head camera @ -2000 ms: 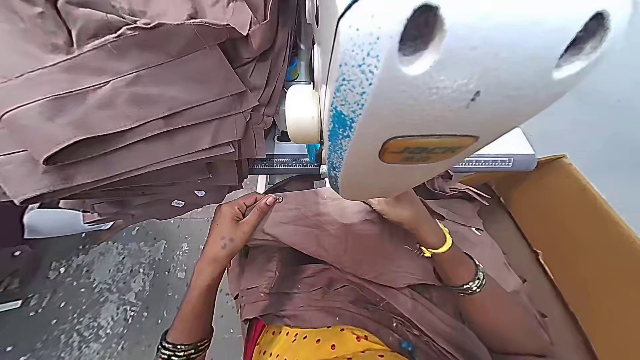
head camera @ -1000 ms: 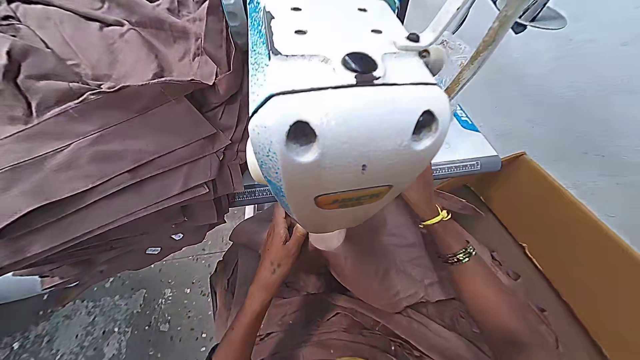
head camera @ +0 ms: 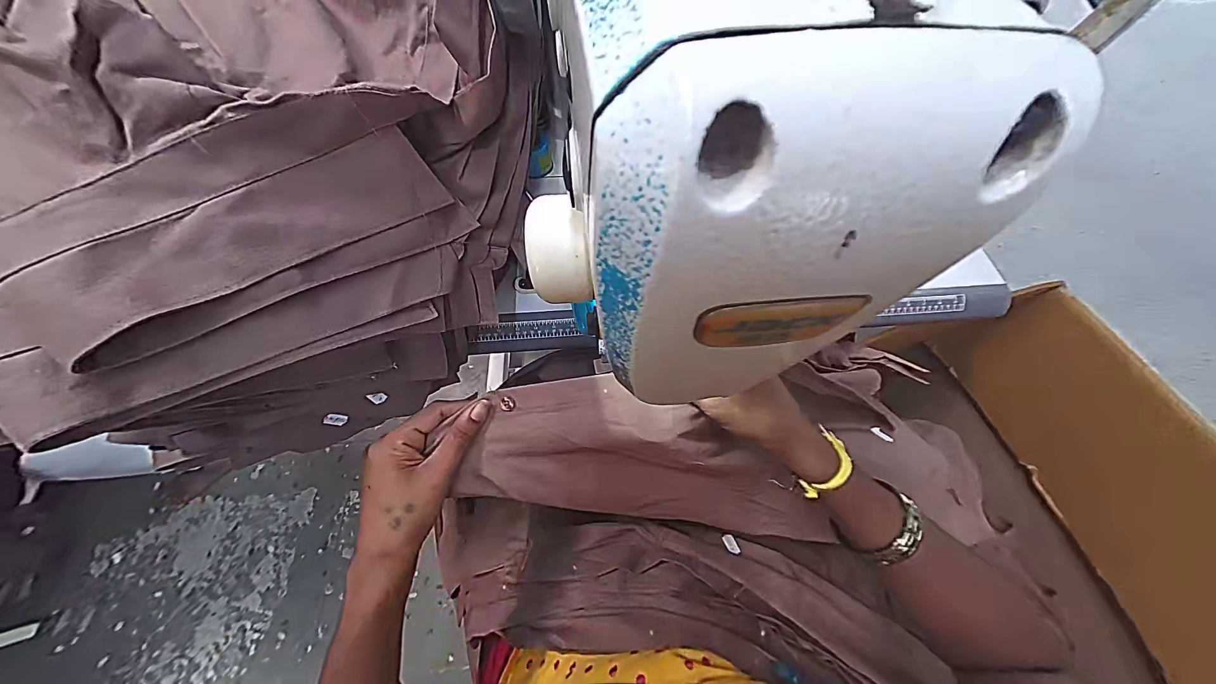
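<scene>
My left hand [head camera: 427, 456] pinches the edge of a brown fabric garment piece [head camera: 608, 456] between thumb and fingers, beside a small round button [head camera: 507, 404]. The cloth stretches rightward from there, under the head of a white and blue Jack sewing machine [head camera: 760, 218]. Behind and below that head, my right hand [head camera: 760, 418] rests at the cloth; its fingertips are hidden, so its hold cannot be made out. A yellow band and patterned bangles circle the right wrist. More brown fabric lies bunched over my lap. The machine's needle area is hidden.
A tall stack of folded brown garment pieces [head camera: 237, 237] stands at the left. A cardboard box [head camera: 1102, 437] with brown cloth in it is at the right. A ruler strip [head camera: 527, 331] runs along the machine table's edge. The speckled floor [head camera: 209, 570] shows at lower left.
My left hand has moved left, away from the machine head, and the cloth edge with the button now shows at its fingertips. The view has shifted.
</scene>
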